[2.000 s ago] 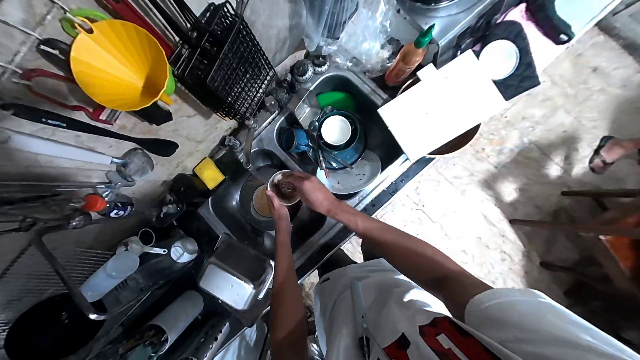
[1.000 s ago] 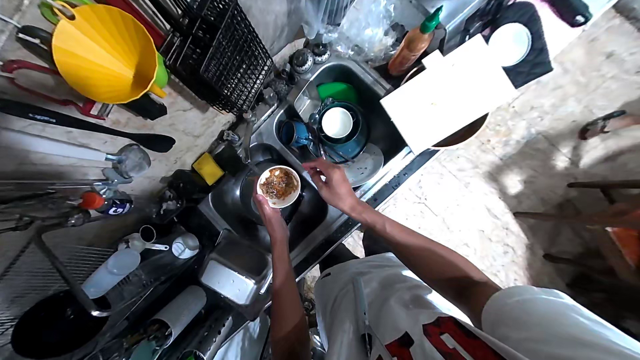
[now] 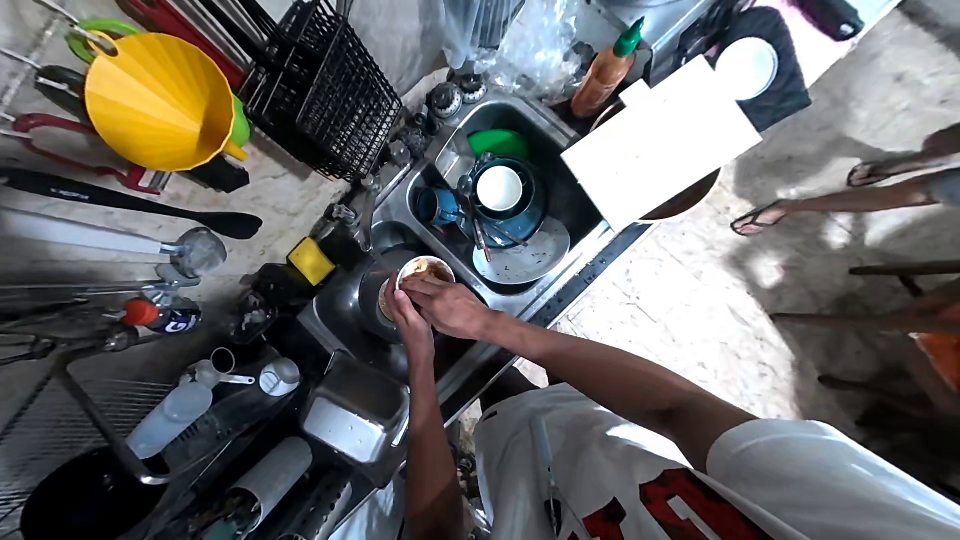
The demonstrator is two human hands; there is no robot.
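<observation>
My left hand [image 3: 410,321] holds a small white bowl [image 3: 451,274] from its lower left side, over the left sink basin. Brown-orange food scraps [image 3: 424,268] show inside it. The fingers of my right hand [image 3: 450,306] reach over the bowl's near rim into the scraps; whether they grip any is hidden. Below the bowl, partly covered by my left hand, a round container or strainer [image 3: 386,301] with tan contents sits in the basin. In the right basin are a blue pot [image 3: 525,221] with a white bowl [image 3: 499,188] in it, a grey plate [image 3: 540,259] and a blue mug [image 3: 437,205].
A white cutting board [image 3: 660,142] lies over a round vessel right of the sink, near a sauce bottle [image 3: 607,71]. A yellow sponge [image 3: 310,261] and a metal tray [image 3: 345,427] border the left basin. Another person's sandalled feet [image 3: 761,217] are at far right.
My right hand was apart from the bowl one second ago and now has its fingers in it. At far right, the other person's legs and feet show more fully.
</observation>
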